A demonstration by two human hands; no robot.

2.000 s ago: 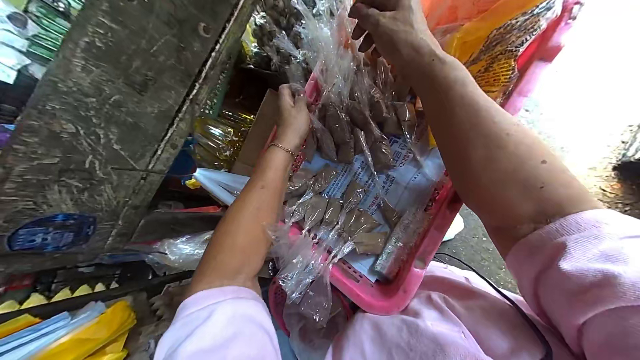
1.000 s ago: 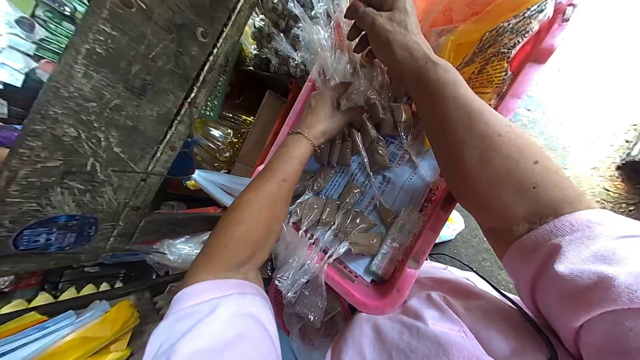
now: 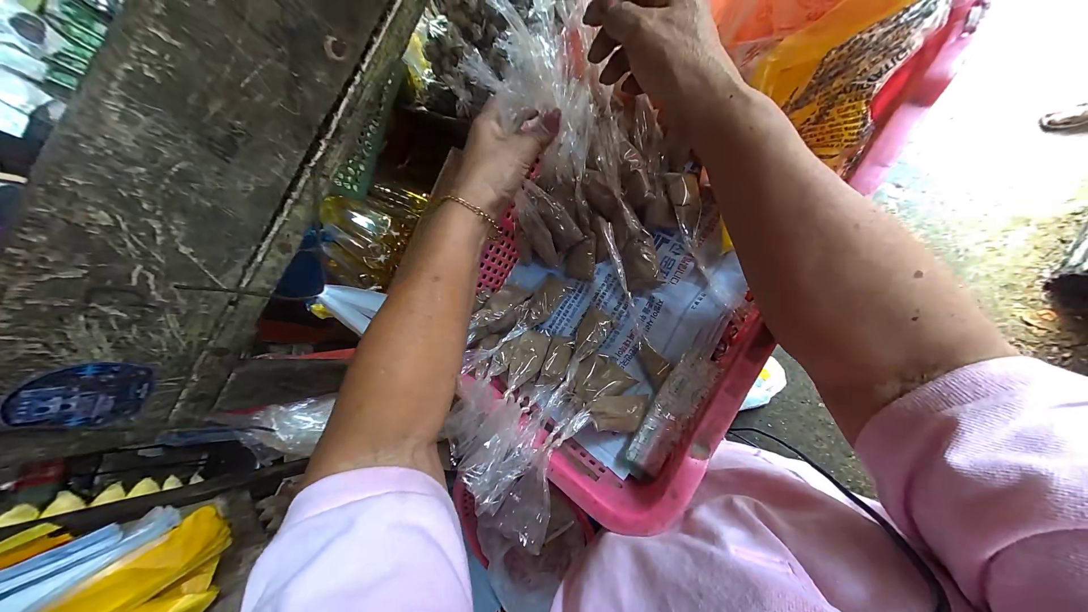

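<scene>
A pink plastic basket point(image 3: 629, 501) lined with printed paper point(image 3: 680, 310) holds several small clear bags of brown contents point(image 3: 595, 374) at its near end. More such bags point(image 3: 629, 204) hang in a bunch at the far end, their long clear tops point(image 3: 552, 76) gathered upward. My left hand point(image 3: 510, 153), with a bracelet at the wrist, is closed around part of these plastic tops at the basket's left rim. Above the bunch at the top edge is my right hand point(image 3: 659, 42), fingers curled and partly out of view; whether it pinches plastic is unclear.
A scarred wooden board point(image 3: 170, 153) stands along the left. Bottles of yellow liquid point(image 3: 374, 225) lie beyond my left forearm. Orange and yellow printed bags point(image 3: 824, 76) fill the basket's far right. Yellow and blue plastic bags point(image 3: 153, 561) are at bottom left.
My left hand moved from the left rim in among the brown bags, and now sits further up at the plastic tops. The right hand has stayed near the top edge.
</scene>
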